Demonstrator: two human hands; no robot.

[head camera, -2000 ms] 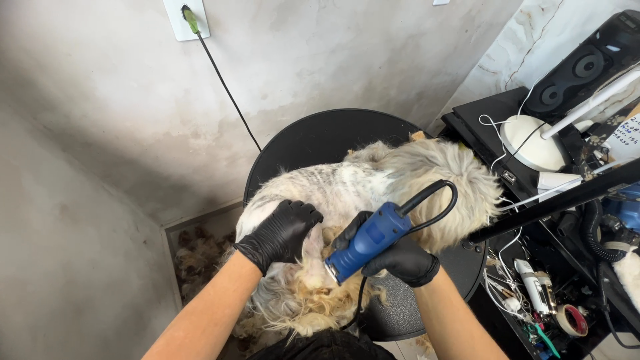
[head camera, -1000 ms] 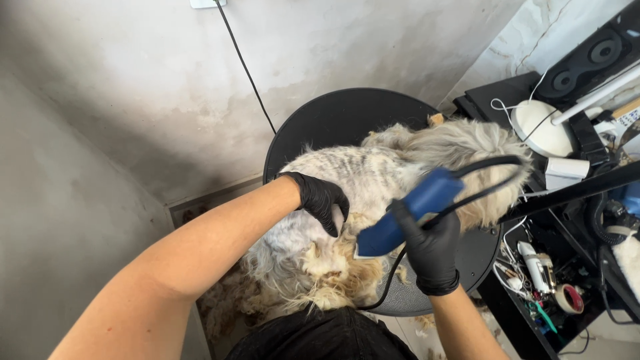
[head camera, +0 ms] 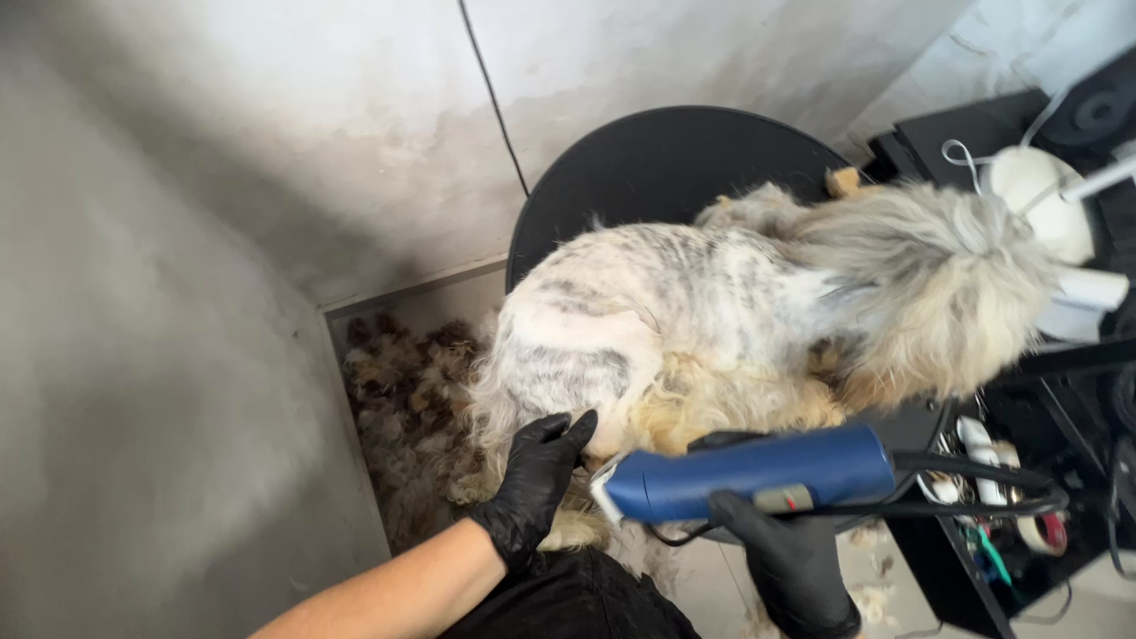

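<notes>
A dog (head camera: 674, 293) with a closely clipped back and long fur on its head lies or crouches on a round black grooming table (head camera: 657, 160), its head toward the right. My left hand (head camera: 541, 475), in a black glove, is at the dog's rear leg, thumb and fingers pinched there; what lies between them is partly hidden. In my gloved right hand (head camera: 781, 541) is a blue corded electric clipper (head camera: 754, 475). Its blade end points left, close to my left fingertips and the lower leg. Whether the blade touches fur cannot be told.
Cut fur (head camera: 408, 417) is heaped on the floor left of the table. A black cable (head camera: 493, 98) hangs along the wall. At the right stand a white lamp base (head camera: 1038, 200) and a black shelf unit holding tools and a tape roll (head camera: 1040, 532). The clipper's cord (head camera: 976, 506) loops beside it.
My left hand has moved from the dog's flank down to its rear leg. The clipper, angled up to the right a second ago, now lies nearly level. The dog's hindquarters are less covered.
</notes>
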